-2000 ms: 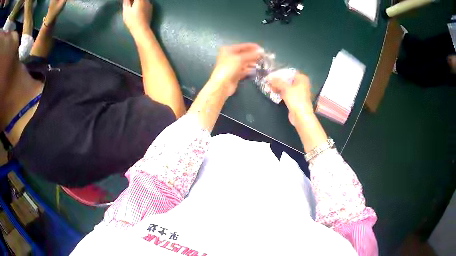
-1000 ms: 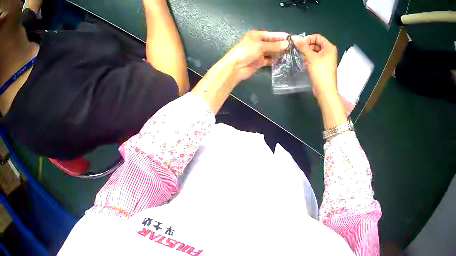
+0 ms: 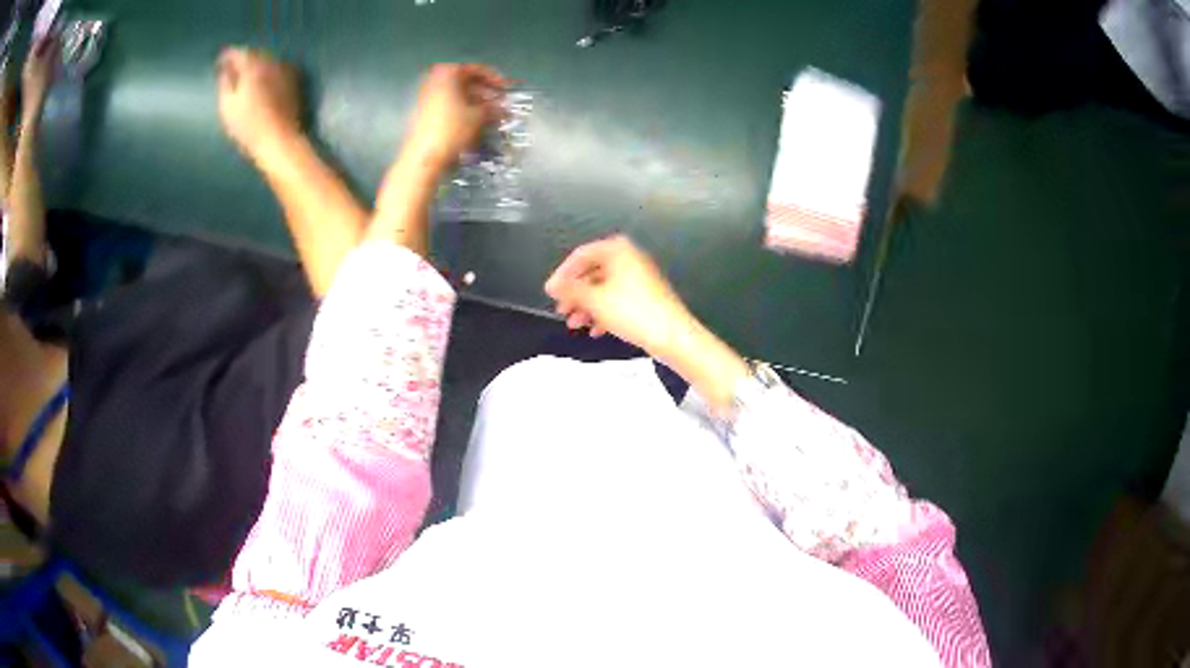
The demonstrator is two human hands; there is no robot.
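My left hand (image 3: 454, 115) is over the bench at the left, slightly blurred. Its fingers grip a shiny clear plastic bag (image 3: 493, 185) that hangs toward the bench's front edge. The bag's contents are too blurred to tell. My right hand (image 3: 616, 295) is above the bench's front edge, to the right of the bag and apart from it. Its fingers are loosely curled with gaps between them, and nothing shows in them.
A stack of white cards (image 3: 825, 167) with a pink lower edge lies at the right. Part of a black cable pile (image 3: 619, 16) shows at the top. A co-worker's hand (image 3: 259, 98) and forearm are close left of my left hand. A brown carton (image 3: 936, 111) stands beyond the right bench edge.
My hands have parted. My left hand has carried the bag to the left, toward the co-worker. My right hand has let go of it and moved back toward my body. The view has shifted.
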